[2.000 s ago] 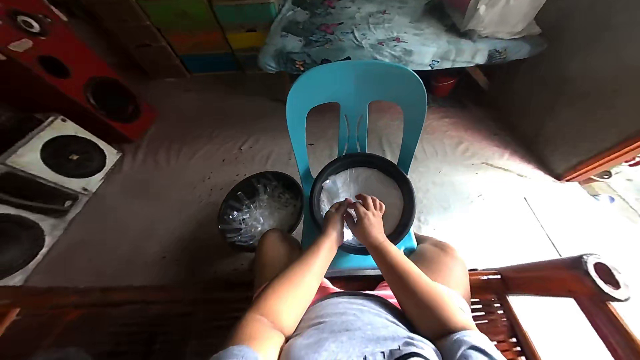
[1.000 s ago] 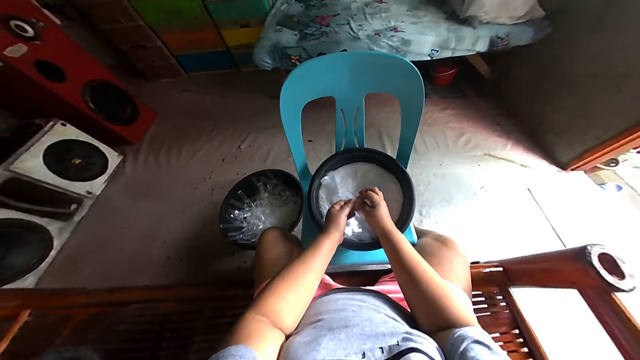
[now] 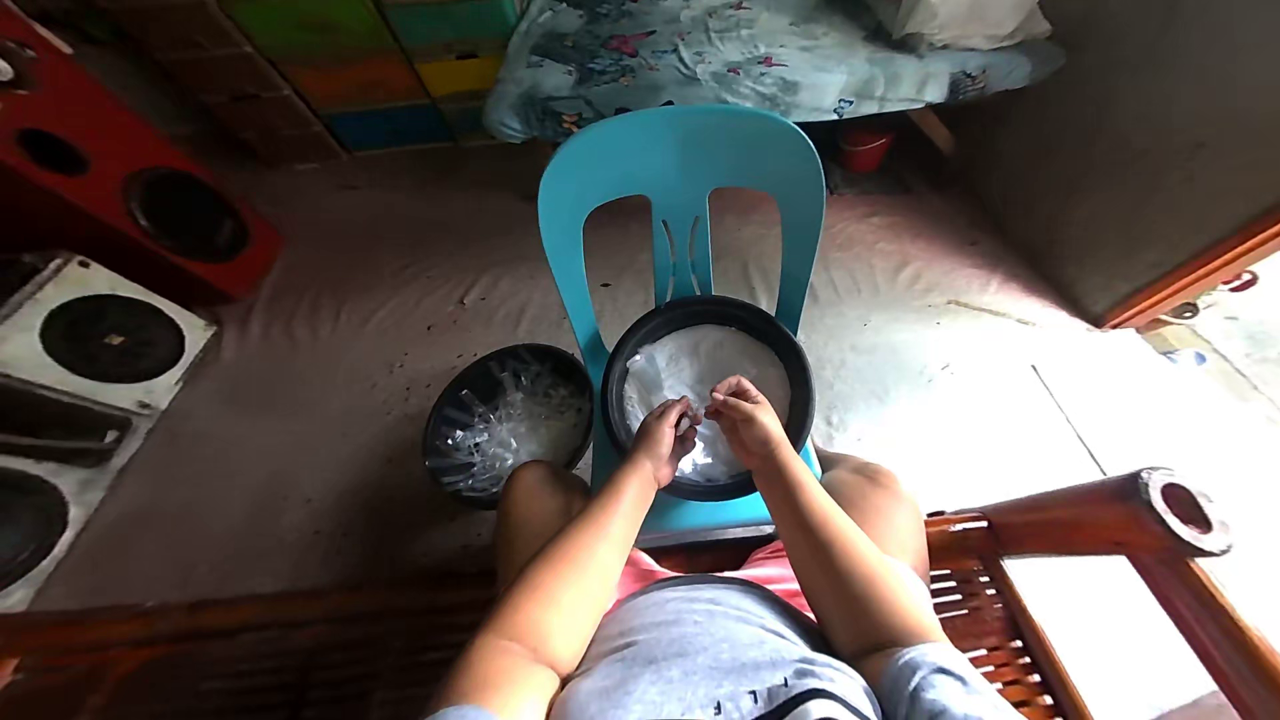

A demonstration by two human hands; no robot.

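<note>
A black round basin (image 3: pixel 708 312) stands on the seat of a blue plastic chair (image 3: pixel 680 150). A whitish granular or powdery material (image 3: pixel 745 350) fills much of it, with clear plastic pieces (image 3: pixel 655 375) on its left side. My left hand (image 3: pixel 668 435) is over the basin, its fingers curled around something small and whitish that I cannot make out. Close to its right, my right hand (image 3: pixel 742 415) has thumb and forefinger pinched together; whether anything is between them is too small to tell. A second black basin (image 3: pixel 440 420) on the floor holds many clear plastic strips (image 3: pixel 490 440).
Red (image 3: pixel 150 190) and white (image 3: pixel 110 340) speaker cabinets stand at the left. Behind the chair are a bed with a floral cover (image 3: pixel 680 60) and a red bucket (image 3: pixel 865 148). A wooden bench armrest (image 3: pixel 1080 515) is at the right. My knees flank the chair seat.
My hands were close together over the basin and are now slightly apart, with a small gap between the fingertips. Both basins remain where they were.
</note>
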